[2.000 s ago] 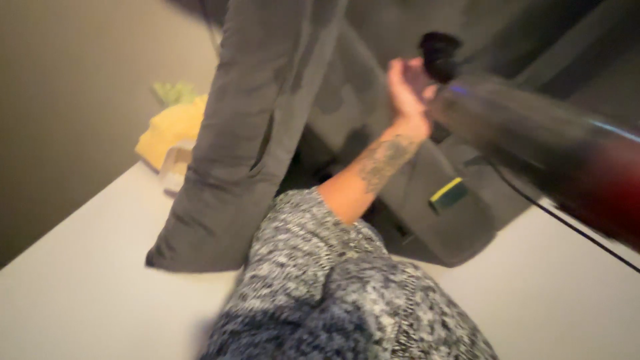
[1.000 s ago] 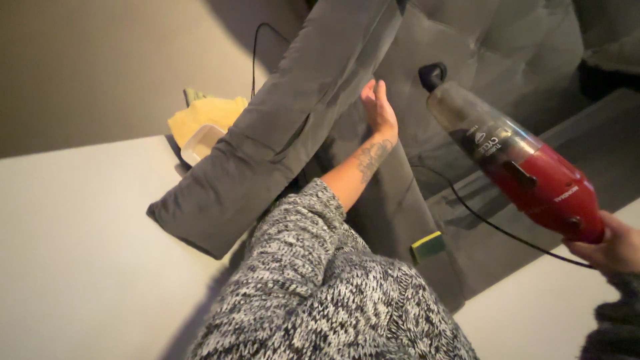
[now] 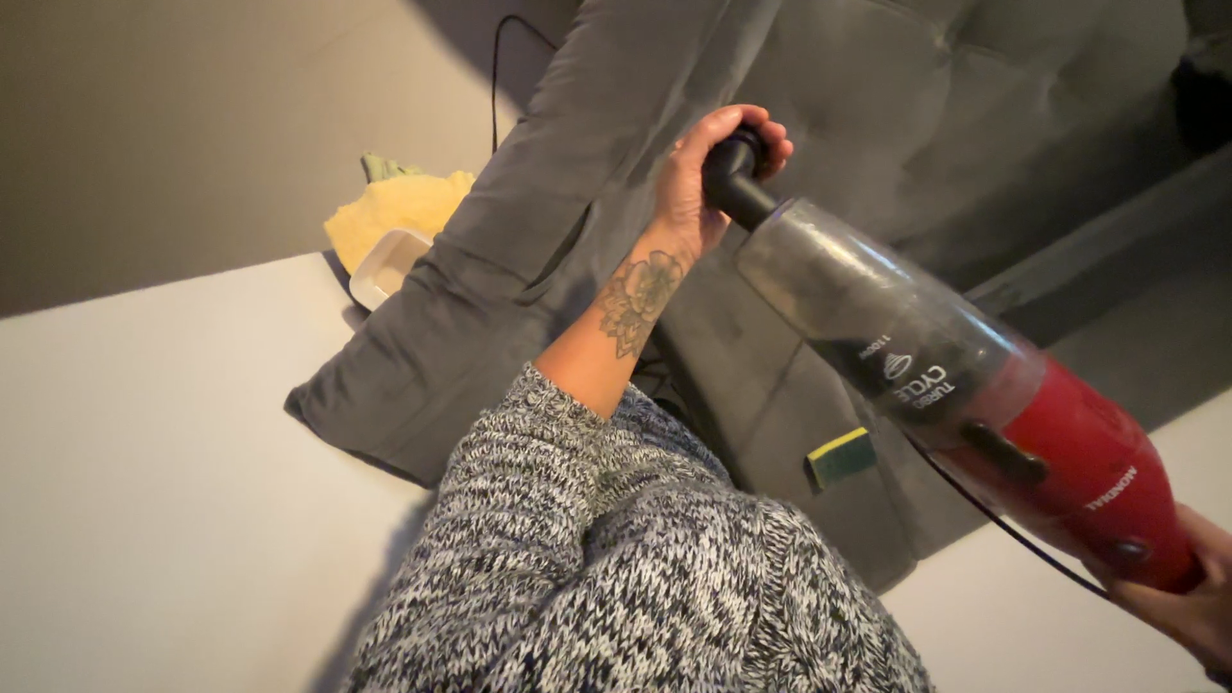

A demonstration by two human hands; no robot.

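My right hand [image 3: 1179, 587] grips the rear handle of a red Mondial handheld vacuum cleaner [image 3: 1088, 462] with a clear, dusty front chamber. At its front end, my left hand [image 3: 717, 168] curls around the bent black nozzle [image 3: 739, 178], palm and fingers against it. The vacuum lies across the right half of the view, over a grey tufted sofa [image 3: 924, 115]. Beside my tattooed left forearm, a long grey cushion [image 3: 500, 250] leans at a slant. A green and yellow scouring sponge [image 3: 842, 457] rests on the grey upholstery below the vacuum.
Behind the cushion, a yellow cloth [image 3: 390, 212] and a white plastic tub [image 3: 390, 265] sit by the wall. A thin black cable [image 3: 496, 87] loops above them. The vacuum's power cord [image 3: 1011, 534] hangs below its body. Pale floor [image 3: 173, 462] extends at left.
One second ago my left hand was apart from the nozzle; now it is around it. The vacuum's nozzle and my left hand have come together. My right hand still holds the vacuum.
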